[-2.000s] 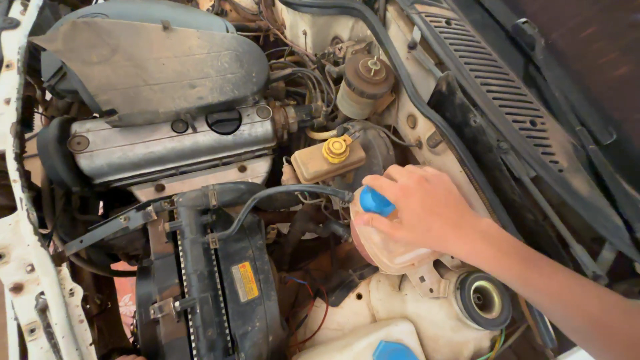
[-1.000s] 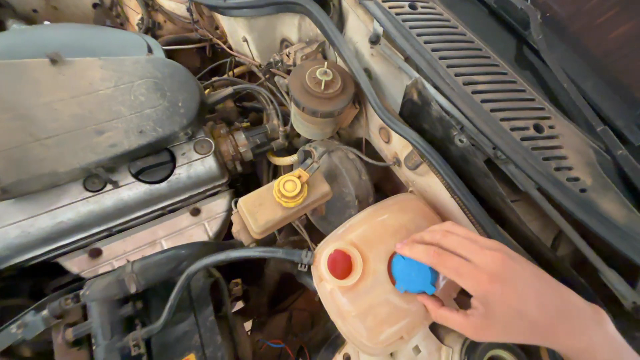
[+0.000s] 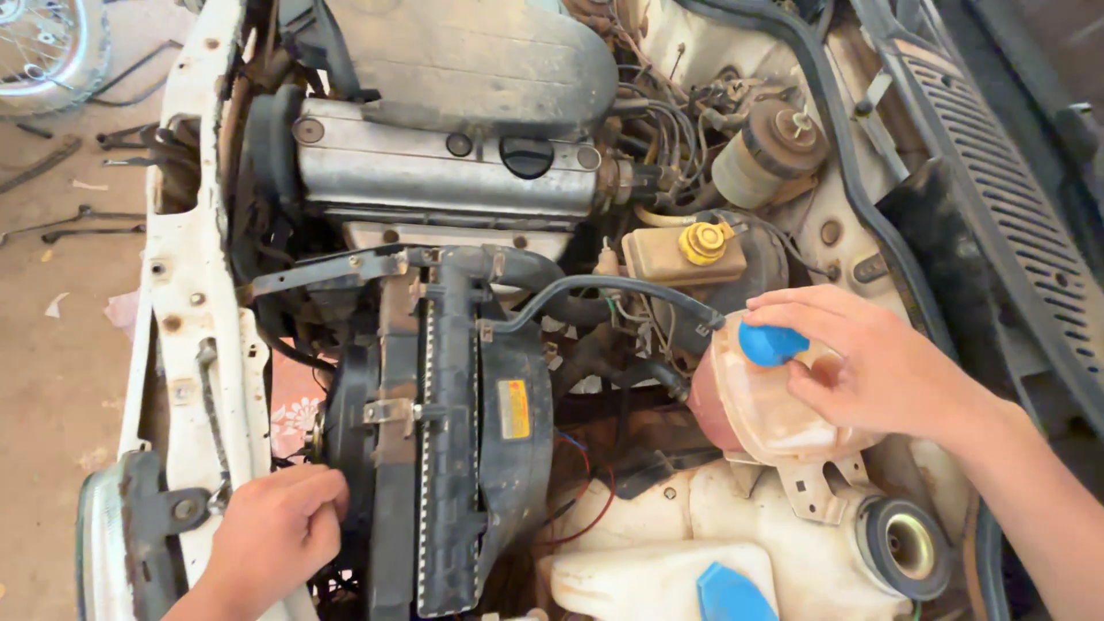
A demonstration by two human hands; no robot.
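Note:
My right hand [image 3: 871, 371] grips a blue plastic cap [image 3: 772, 343] at the top of the translucent coolant expansion tank [image 3: 815, 410]; pinkish fluid shows through the tank's side. A black rubber hose [image 3: 621, 285] runs from the radiator [image 3: 448, 431] to this tank. Loosely curled, my left hand [image 3: 276, 530] rests by the white front body panel [image 3: 185, 345], left of the radiator; whether its fingers hold anything is hidden. The brake fluid reservoir [image 3: 647, 259] with a yellow cap [image 3: 705, 243] sits above the tank.
Below lies a white washer fluid tank [image 3: 638, 578] with a blue cap [image 3: 733, 593], beside the strut mount [image 3: 906, 548]. The silver engine valve cover [image 3: 431, 168] is at upper left. A headlight [image 3: 103, 539] stands at lower left. Wrenches [image 3: 95, 214] and a wheel [image 3: 47, 52] are on the floor.
My left hand has come into view at the front panel. My right hand stays at the blue cap; the red filler opening seen one second ago is no longer visible. The view has shifted.

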